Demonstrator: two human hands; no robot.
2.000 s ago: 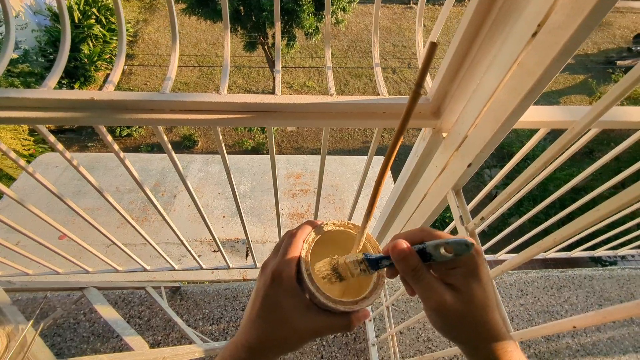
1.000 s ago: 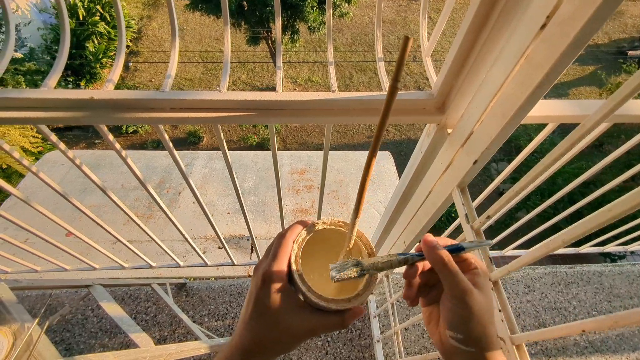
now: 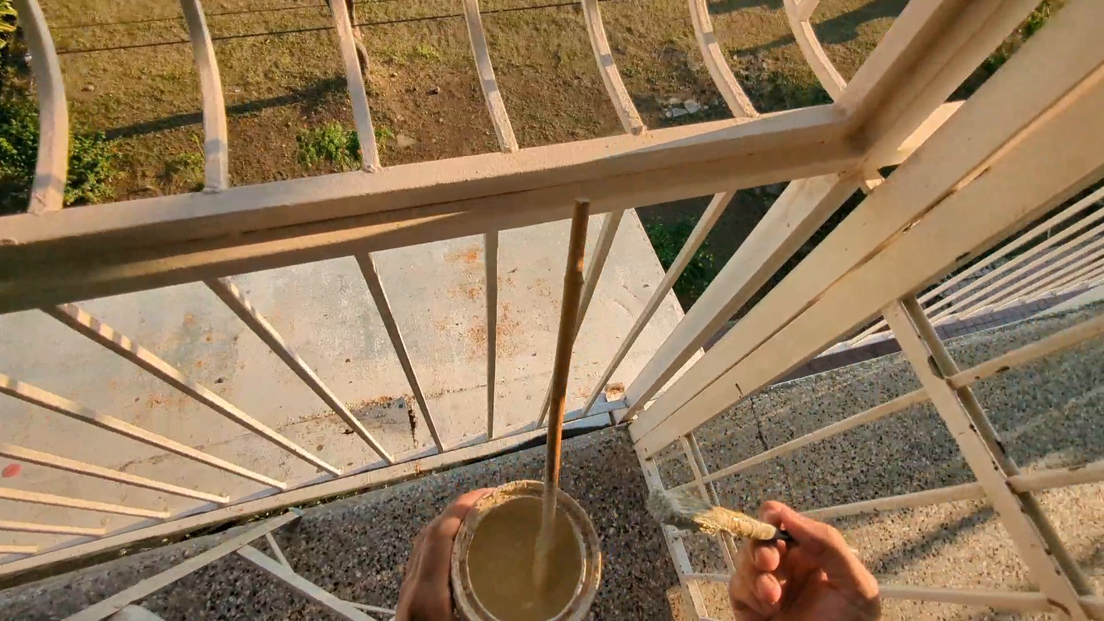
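Observation:
Low in the middle of the head view, my left hand grips the left side of an open paint can with a crusted rim. Cream paint lies inside it. A thin wooden stick stands in the paint and rises well above the rim. To the right of the can, my right hand holds a paintbrush near its ferrule, with paint-coated bristles pointing left, apart from the can. Most of the brush handle is hidden by the hand.
Cream metal railing with vertical bars crosses the view ahead. A thick metal post slants up at the right, beside a barred metal frame. Below are a speckled floor and, beyond the bars, a pale stained slab. Grass lies farther off.
The paintbrush was over the can with its bristles at the paint; now it is out to the right of the can in my right hand. The view has shifted and tilted.

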